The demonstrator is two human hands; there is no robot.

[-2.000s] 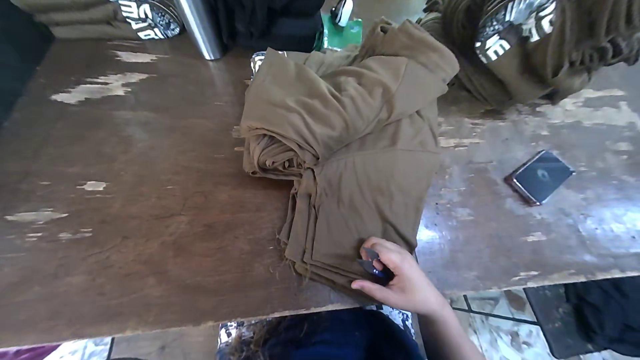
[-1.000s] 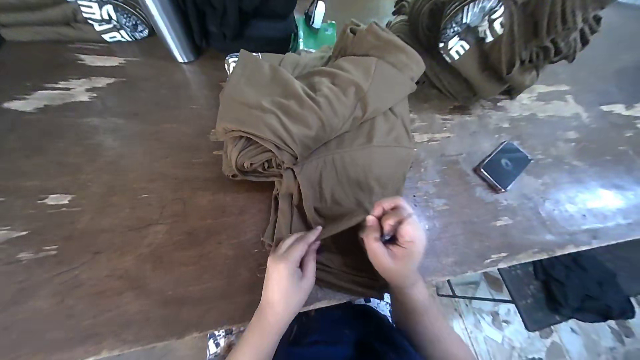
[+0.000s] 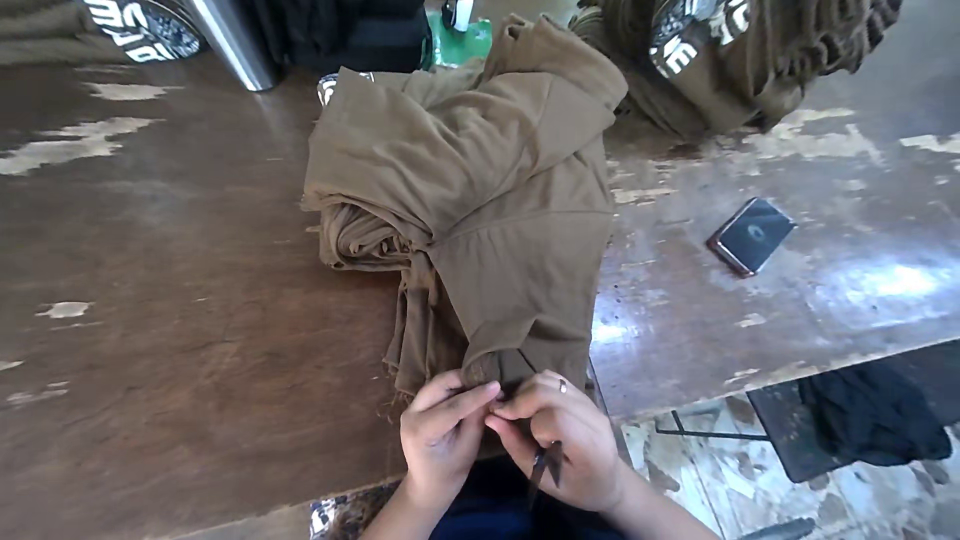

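A stack of brown knit garments (image 3: 465, 142) lies folded on the worn wooden table, with a sleeve-like part (image 3: 532, 262) hanging toward me. My left hand (image 3: 444, 429) pinches the raw edge of that part between thumb and fingers. Right beside it, my right hand (image 3: 559, 435) pinches the same edge with thumb and index finger, the fingertips of both hands nearly touching. Small dark thread snips (image 3: 546, 469) are held in the right palm, blades pointing down toward me. More layers with frayed edges (image 3: 420, 337) hang at the left.
A phone (image 3: 752, 236) lies on the table (image 3: 187, 300) to the right. At the back stand a metal tumbler (image 3: 236, 45), black folded fabric (image 3: 352, 34), a green item (image 3: 459, 45) and a brown garment pile (image 3: 697, 75). Black cloth (image 3: 874, 412) rests on a lower surface at right.
The left hand, out of view two seconds ago, came in and took hold of the fabric. Both hands have lifted the top layer's edge, and the fingertips have moved together.
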